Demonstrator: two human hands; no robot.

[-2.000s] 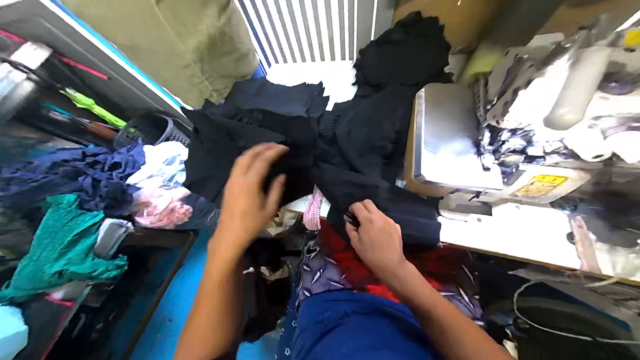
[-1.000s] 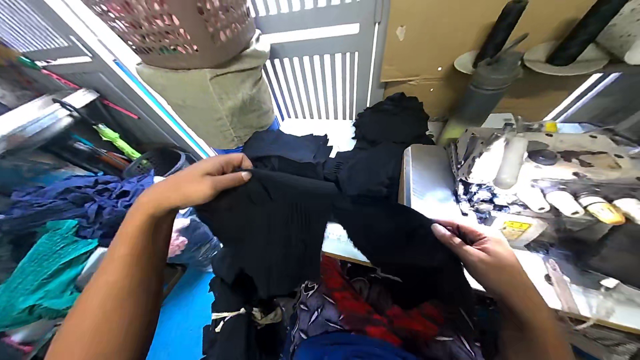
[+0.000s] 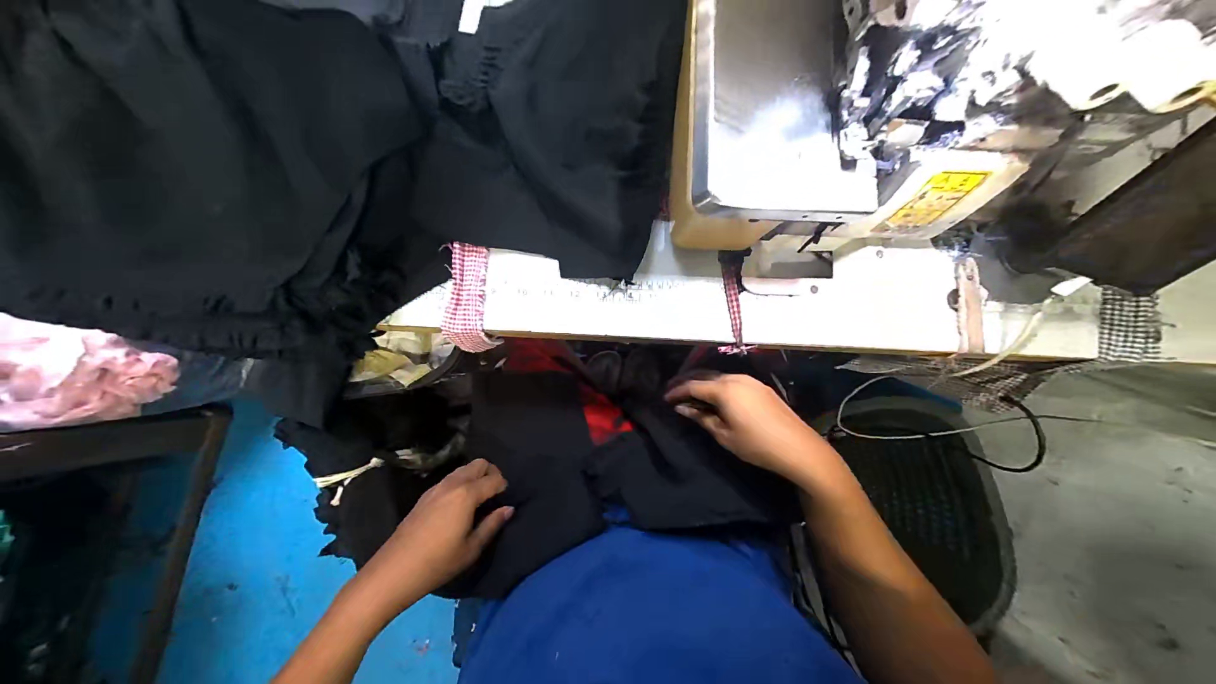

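Note:
Across my lap lies a piece of black fabric. My left hand rests on its left part, fingers loosely bent. At the upper right of the same fabric is my right hand, its fingers curled at the cloth; whether they pinch it is hard to tell. More black cloth with gathered edges is heaped on the table ahead and hangs over its front edge. To the right of that heap stands a sewing machine with a shiny metal cover. A red checked cloth strip hangs over the table edge.
The white table edge runs across in front of me. Pink cloth lies at the left, above a dark-framed object. At the right a dark mesh basket stands on the floor, with a loose cable near its top.
Both hands have come down from holding black fabric spread above the table to my lap, where black fabric now lies. The view has tilted down strongly.

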